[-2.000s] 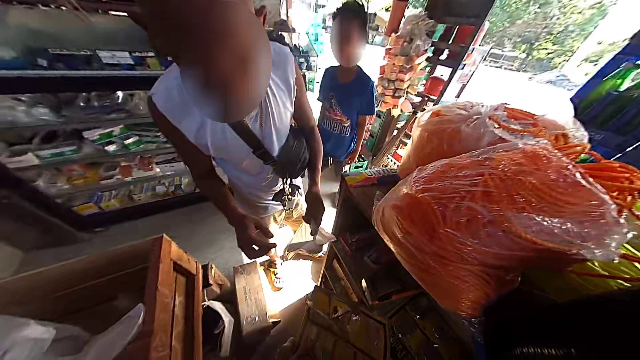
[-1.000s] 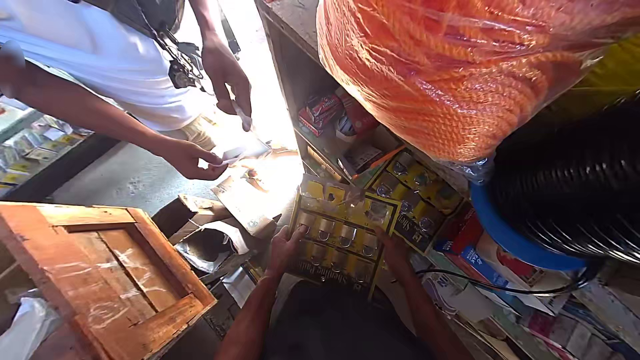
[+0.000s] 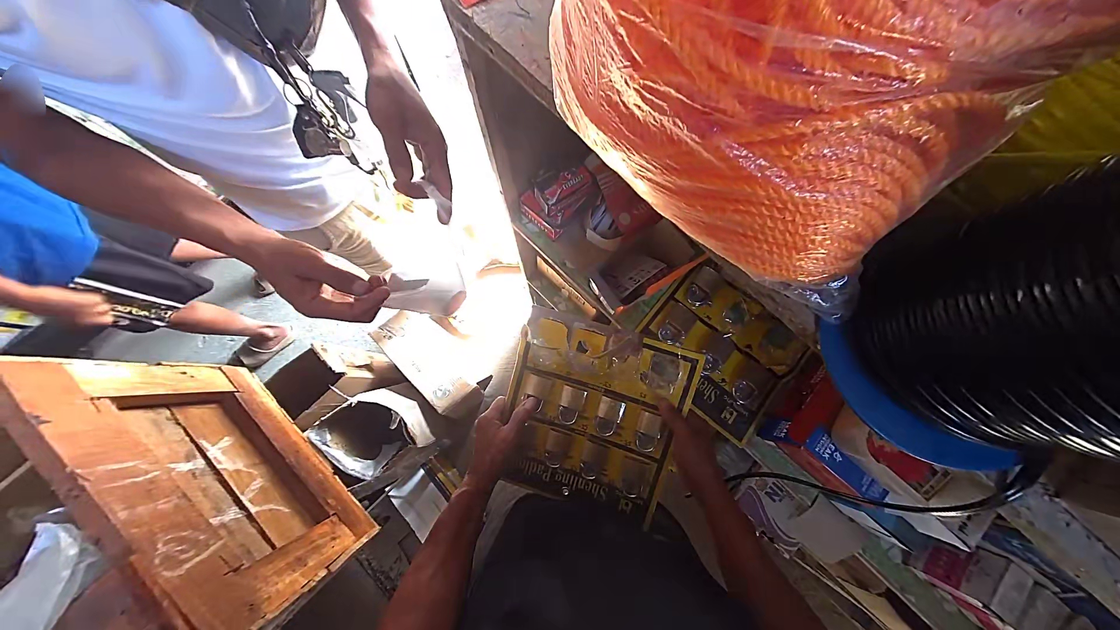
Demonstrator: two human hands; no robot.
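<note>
A yellow-and-black blister card of padlocks [image 3: 591,407] is held flat before my body, with several padlocks under its clear plastic. My left hand [image 3: 503,437] grips its left edge, thumb on top. At the right edge my right hand [image 3: 687,442] holds the same card. A second, similar blister card [image 3: 731,350] lies just beyond it to the right, partly covered by the first. Across from me, a person's hand [image 3: 328,284] holds a small pale piece, and that person's other hand [image 3: 420,140] pinches another small pale piece.
Orange rope in clear plastic [image 3: 770,149] bulges at the upper right, above a coil of black tubing [image 3: 997,315] with a blue rim. A wooden panelled box [image 3: 210,481] stands at the left. Red boxes [image 3: 560,197] sit on a shelf. Another person's sandalled foot [image 3: 267,341] is on the floor.
Two seconds ago my hands and the padlock card were not in view; one second ago both hands held the card. The view has swung down and turned. Another person's legs have come into view at left.
</note>
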